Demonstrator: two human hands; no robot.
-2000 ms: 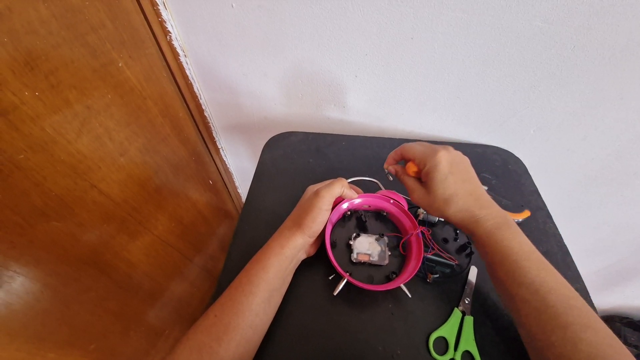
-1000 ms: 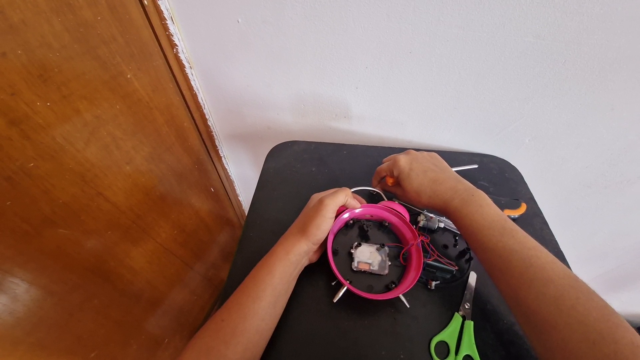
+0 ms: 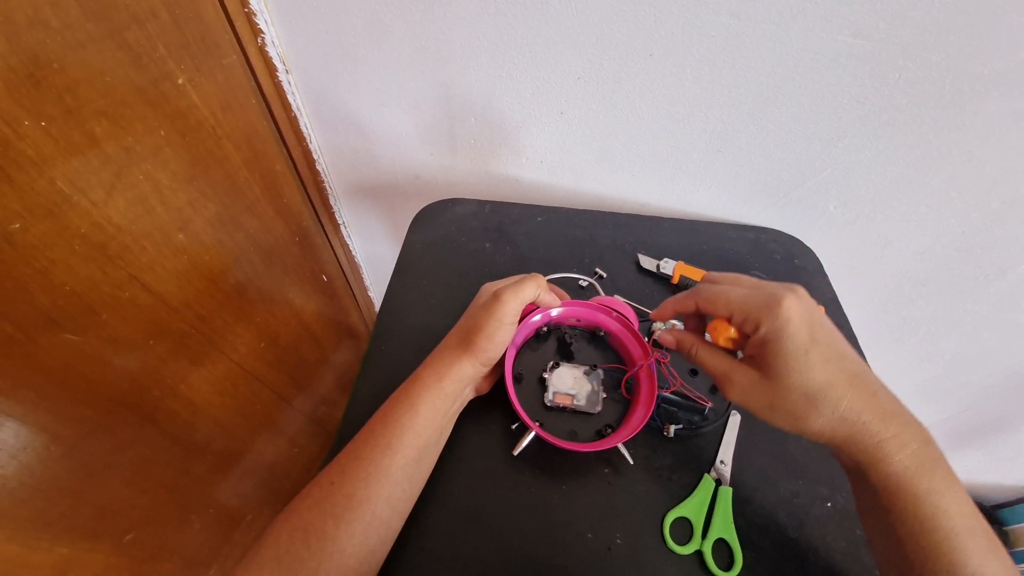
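My left hand [image 3: 512, 324] grips the upper left rim of a round pink alarm clock case [image 3: 524, 400], which stands open with its inside showing. A clear plastic clock movement [image 3: 574, 388] sits on the black panel inside. Red and blue wires [image 3: 676, 380] run from it over the right rim to a black round clock back [image 3: 696, 380] with electronic parts. My right hand [image 3: 756, 344] is above that back, thumb and forefinger apart near a small metal part [image 3: 666, 326]. An orange screwdriver handle [image 3: 722, 333] is held against its palm by the other fingers.
Green-handled scissors [image 3: 708, 512] lie at the front right of the black table [image 3: 480, 240]. An orange utility knife [image 3: 684, 272] with its blade out lies behind my right hand. A metal clock handle [image 3: 572, 278] rises behind the case. A white wall and a wooden door stand behind and left.
My right hand has moved from behind the clock case to the right, over the clock back, with the orange handle. The utility knife's blade end is now uncovered. My left hand still holds the case.
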